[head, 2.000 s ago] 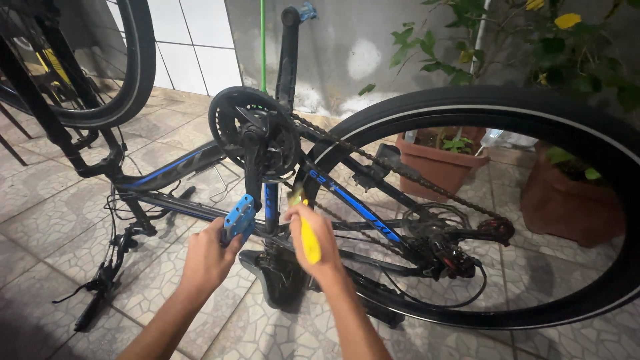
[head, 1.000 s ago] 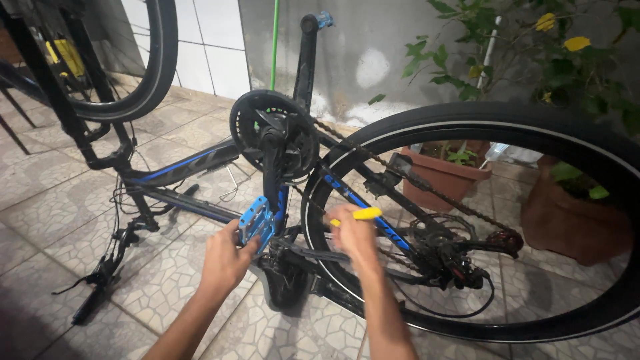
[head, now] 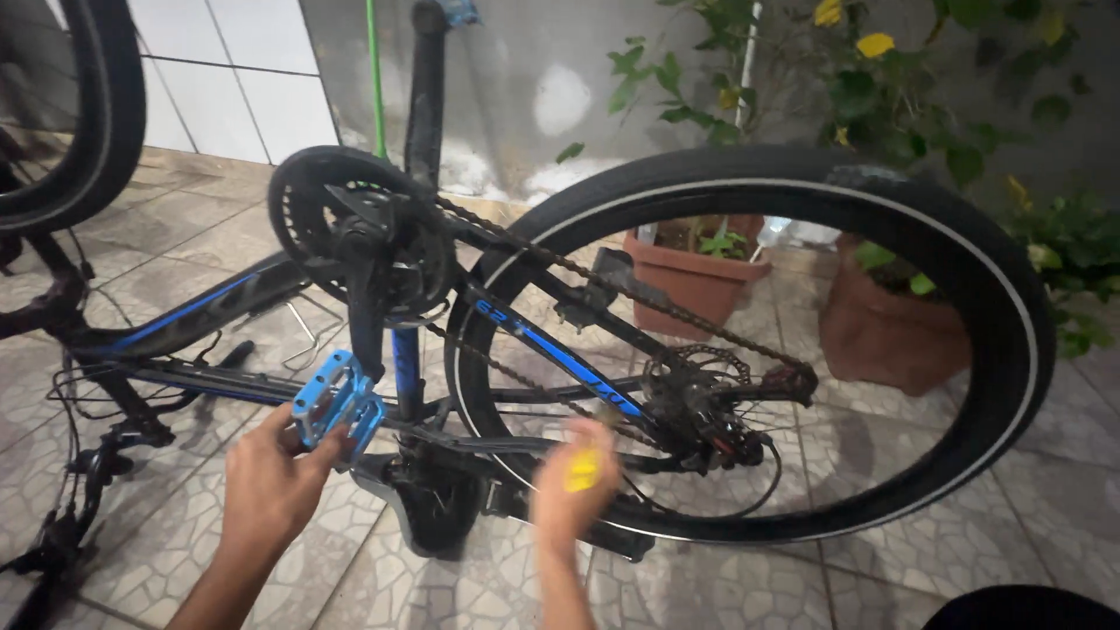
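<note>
A black bicycle with blue accents stands upside down, its saddle [head: 429,507] near the floor. My left hand [head: 280,477] grips the blue pedal [head: 337,402] at the lower end of the crank arm [head: 365,306]. My right hand [head: 573,481], blurred, is closed on a yellow-handled tool [head: 582,470]; the tool's working end is too blurred to tell. That hand is in front of the lower chain run, near the chainstay [head: 560,350]. The chain [head: 630,297] runs from the chainring [head: 289,210] to the rear wheel's hub area.
Behind the rear tire [head: 744,166] stand terracotta planters [head: 700,293] with plants against a grey wall [head: 525,52]. The front wheel [head: 118,114] is at the upper left, the handlebar [head: 52,542] at the lower left. A bent metal wire piece [head: 306,324] lies on the tiled floor.
My right hand with the yellow-handled tool has moved from beside the pedal rightward along the lower chain. My left hand stays on the pedal. The view is somewhat nearer.
</note>
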